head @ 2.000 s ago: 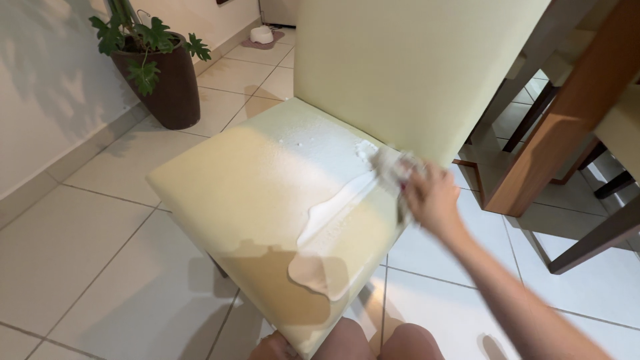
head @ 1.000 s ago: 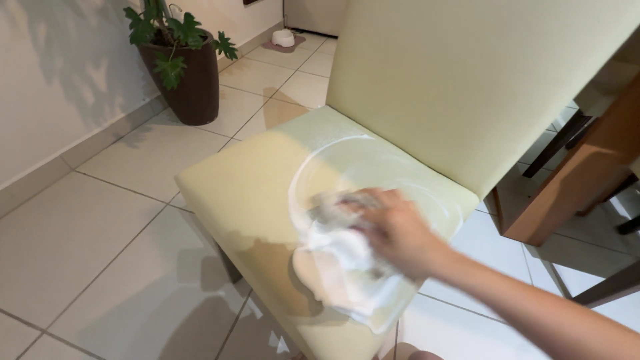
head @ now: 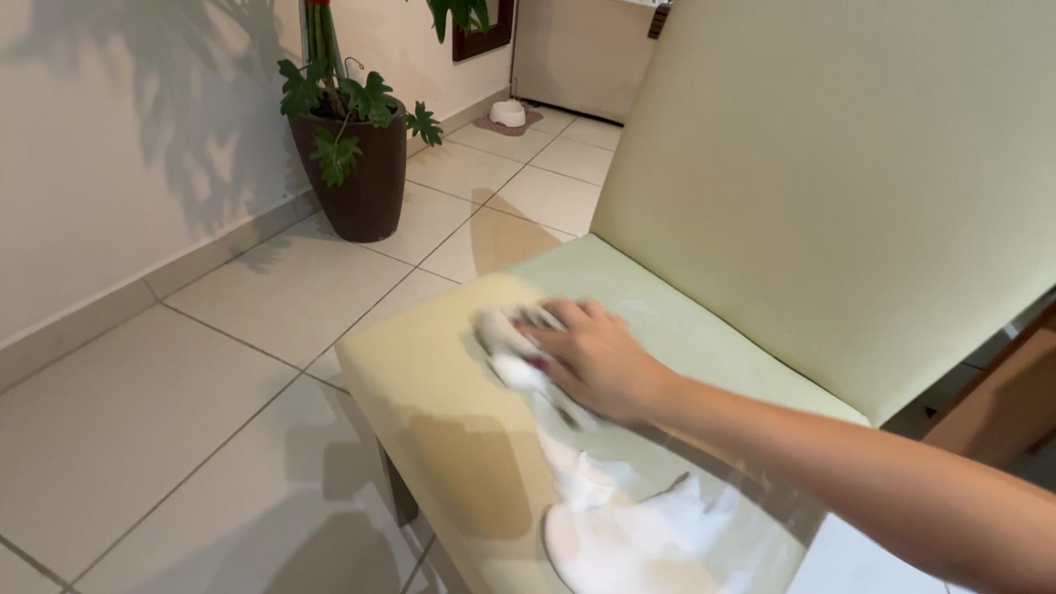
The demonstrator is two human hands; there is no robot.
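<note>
My right hand [head: 598, 359] presses a crumpled whitish cloth [head: 516, 334] onto the seat [head: 462, 379] of a cream, leather-like upholstered chair. Hand and cloth are blurred, and a bit of dark red shows between the fingers. White foam [head: 619, 536] lies spread over the near part of the seat, with a thinner trail of it running up to the cloth. Behind the seat rises the chair's tall padded backrest [head: 808, 165]. My left hand is out of view.
A green leafy plant in a tall brown pot [head: 359, 177] stands by the wall at the left. Farther back, a white bowl [head: 507, 113] sits on a small mat. Brown wooden furniture [head: 990, 396] is at the right, behind the chair.
The right hand with the cloth has moved from the seat's backrest side toward its opposite edge. The foam, a narrow strip at first, is now smeared wider. The view has shifted.
</note>
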